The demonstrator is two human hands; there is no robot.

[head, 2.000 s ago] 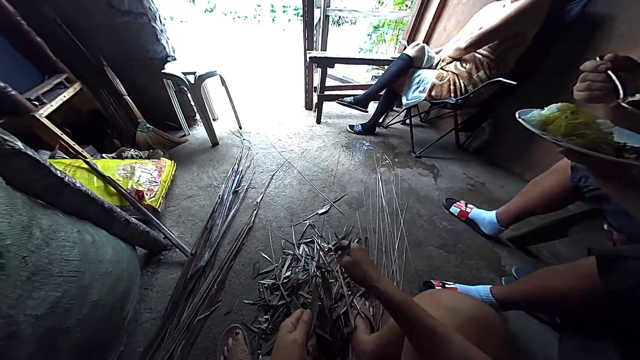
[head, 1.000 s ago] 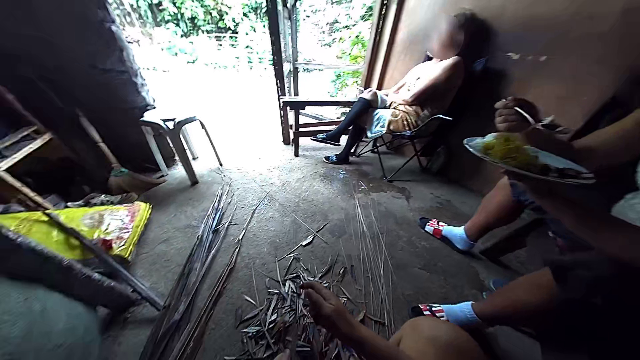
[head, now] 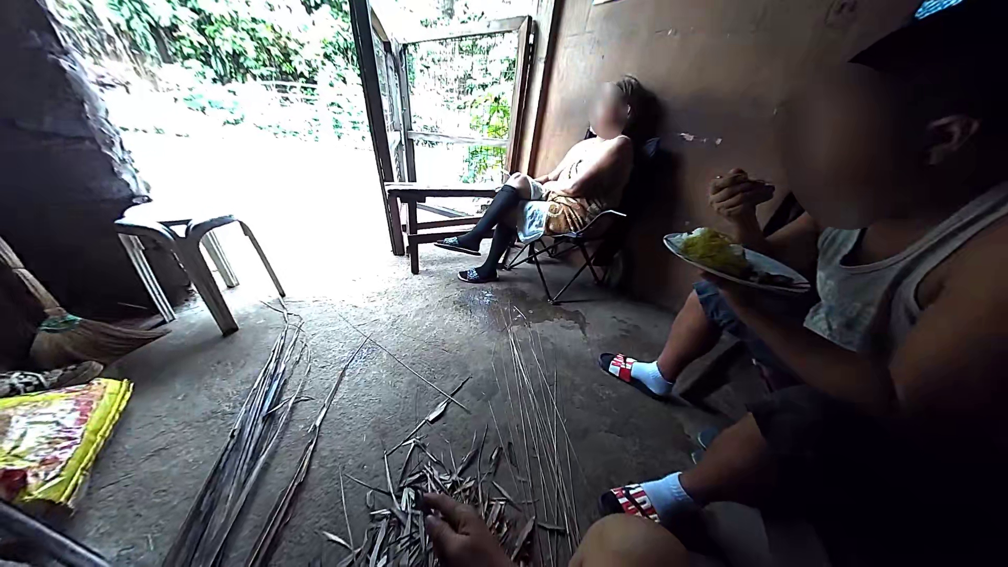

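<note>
My right hand is at the bottom edge, over a heap of dry leaf strips and shavings. Its fingers are bent; something small and dark shows at the fingertips, too unclear to name or to tell whether it is held. My left hand is out of view. Thin stripped sticks lie spread on the concrete floor to the right of the heap. A long bundle of dry palm fronds stretches along the floor on the left, with a thinner bunch beside it.
A plastic stool, a stick broom and a yellow printed sack are on the left. At right a person eats from a plate. Another person sits on a folding chair by a wooden bench near the doorway.
The view has tilted up. My left hand, over the heap two seconds ago, has left the view. The seated person's hand by the plate has moved.
</note>
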